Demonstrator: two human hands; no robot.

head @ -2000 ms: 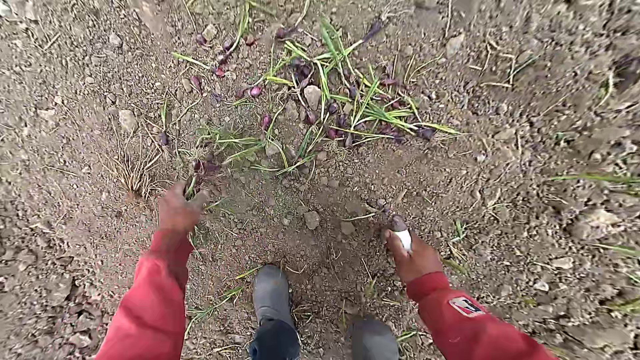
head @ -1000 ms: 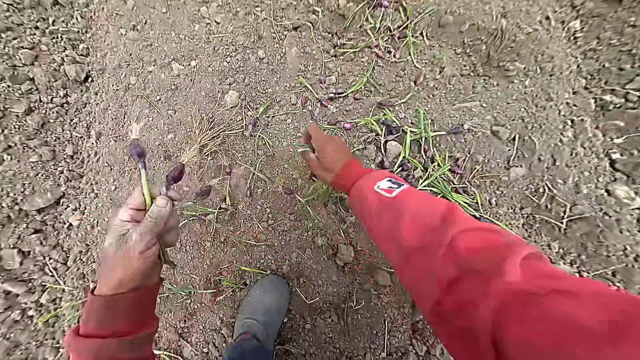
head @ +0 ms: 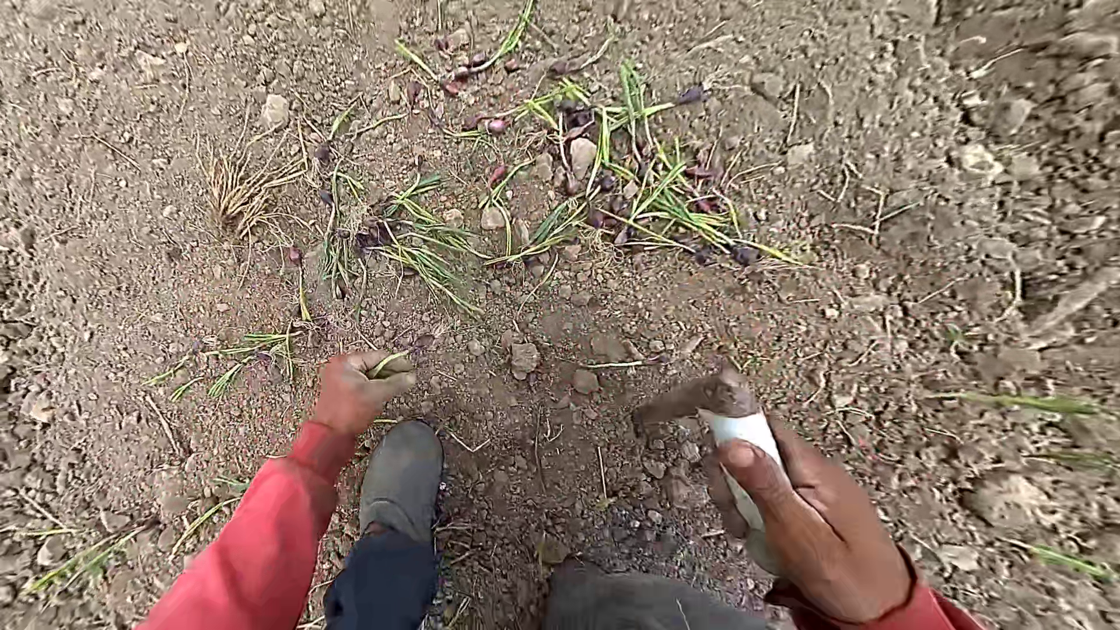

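Observation:
My left hand (head: 360,389), in a red sleeve, grips a small onion plant (head: 389,360) just above the toe of a boot; its bulb end is blurred. My right hand (head: 814,512) is closed around the white handle of a short hand hoe (head: 700,402), whose soil-coated blade points left above the ground. Ahead lies a loose heap of purple onions with green leaves (head: 647,192). A smaller bunch of onions (head: 402,236) lies left of the heap, and a few more plants (head: 262,350) are on the soil beyond my left hand.
Dry, stony soil surrounds everything. A tuft of dry grass (head: 241,188) stands at the upper left. My grey boot (head: 402,481) is beside my left forearm, with the other leg partly visible at the bottom. Rougher clods and green blades (head: 1032,402) lie at the right.
My left hand, which held up onions a second ago, is now low near the boot with one plant. My right arm has drawn back from the onions to the right side.

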